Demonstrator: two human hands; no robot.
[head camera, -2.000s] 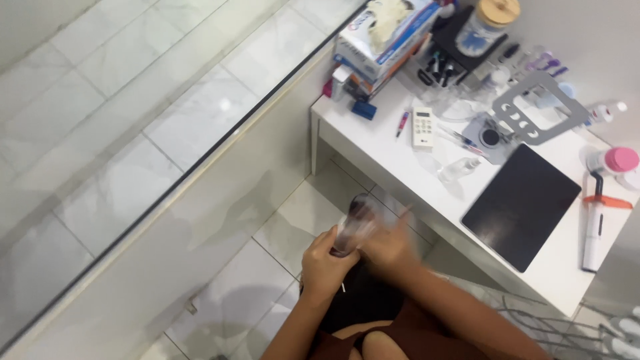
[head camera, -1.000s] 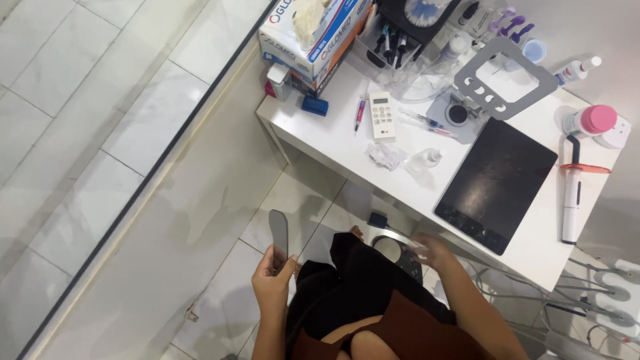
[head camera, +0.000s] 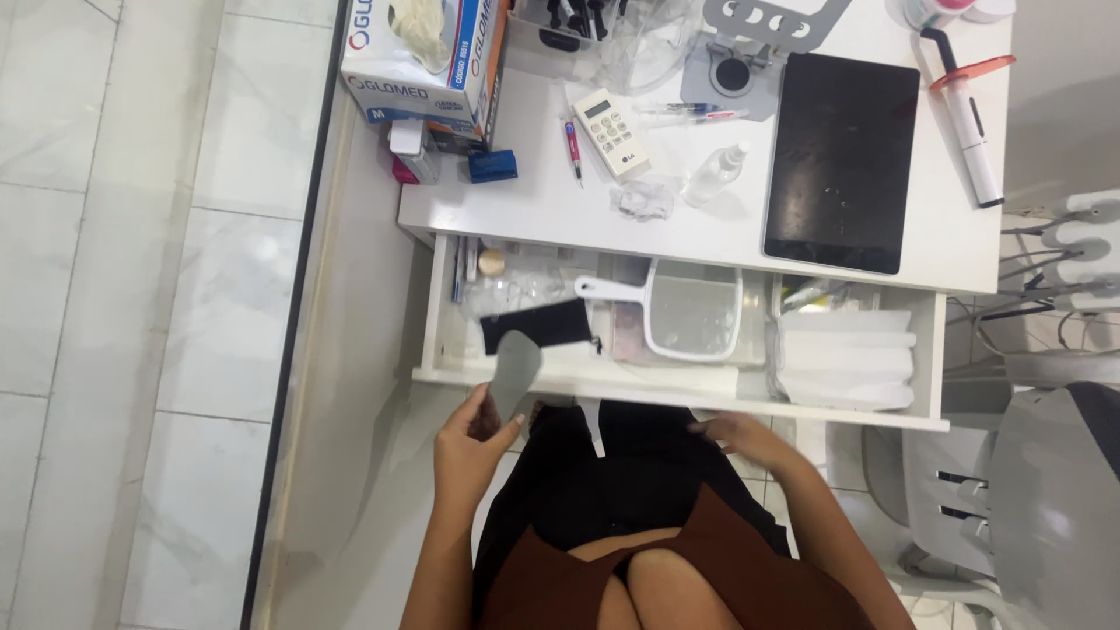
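My left hand holds the lower end of a flat, rounded grey object, perhaps a dental photo mirror, between thumb and fingers at the drawer's front left. Behind it in the pulled-out white drawer lies a black pouch. A white-framed hand mirror rests at the drawer's middle, its handle toward the pouch. Folded white packs fill the right compartment. My right hand is just outside the drawer front, above my lap, with slightly blurred fingers apart and nothing seen in it.
On the white desk are a glove box, a remote control, a clear spray bottle, a black-screened tablet and a white handheld device with an orange shield. A wall stands left; a grey chair stands right.
The desk drawer, shut in the earlier frames, is now pulled out, showing its contents. My left hand still holds the grey piece it held a second ago.
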